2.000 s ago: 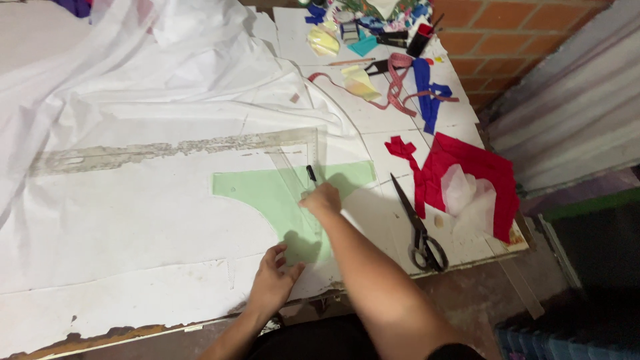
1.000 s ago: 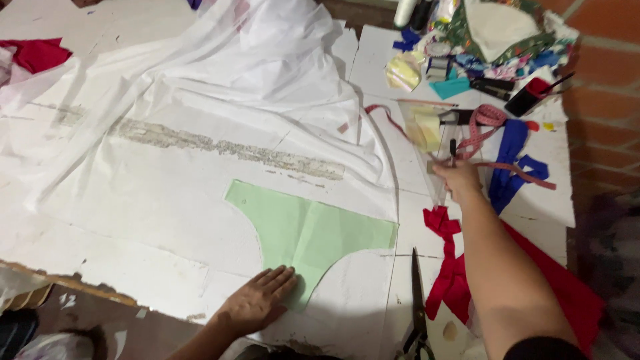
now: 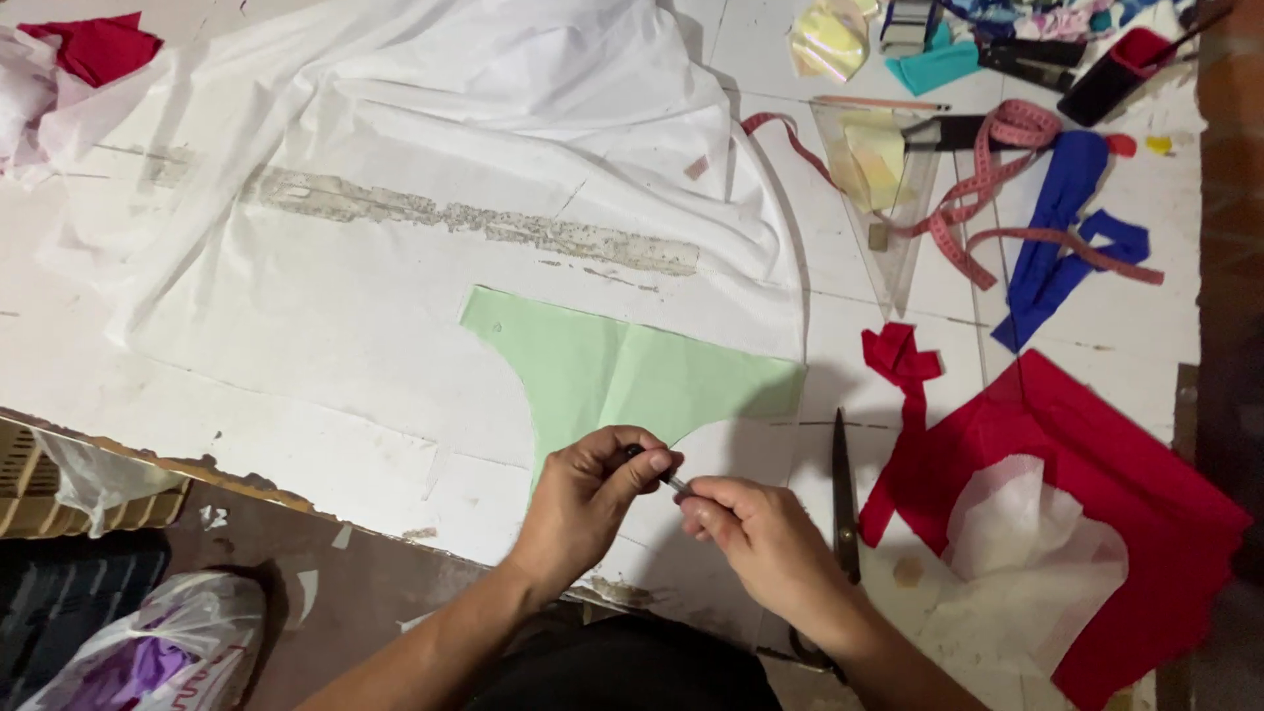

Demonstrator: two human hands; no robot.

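My left hand (image 3: pixel 597 489) grips the black cap end of a pen (image 3: pixel 675 482), and my right hand (image 3: pixel 755 528) pinches its clear part, the two hands nearly touching. Below and behind them lies a green paper pattern piece (image 3: pixel 632 370), creased down its middle, wide at the top and narrowing toward my left hand, which hides part of it. It rests on sheer white fabric (image 3: pixel 553 99) spread over the white table. Right of my hands lie black-handled scissors (image 3: pixel 842 484), their handles partly hidden by my right forearm.
Red fabric (image 3: pixel 1116 494) with a sheer white scrap (image 3: pixel 1027 563) lies at the right. Farther back are a clear set square (image 3: pixel 894 237), a pink tape measure (image 3: pixel 948 217), blue fabric strips (image 3: pixel 1057 227), a pencil (image 3: pixel 879 102) and a black-and-red holder (image 3: pixel 1116 74). A plastic crate (image 3: pixel 30 484) stands lower left.
My right hand has come back from beside the set square to meet my left. My left hand has risen off the green pattern. Both now hold the pen.
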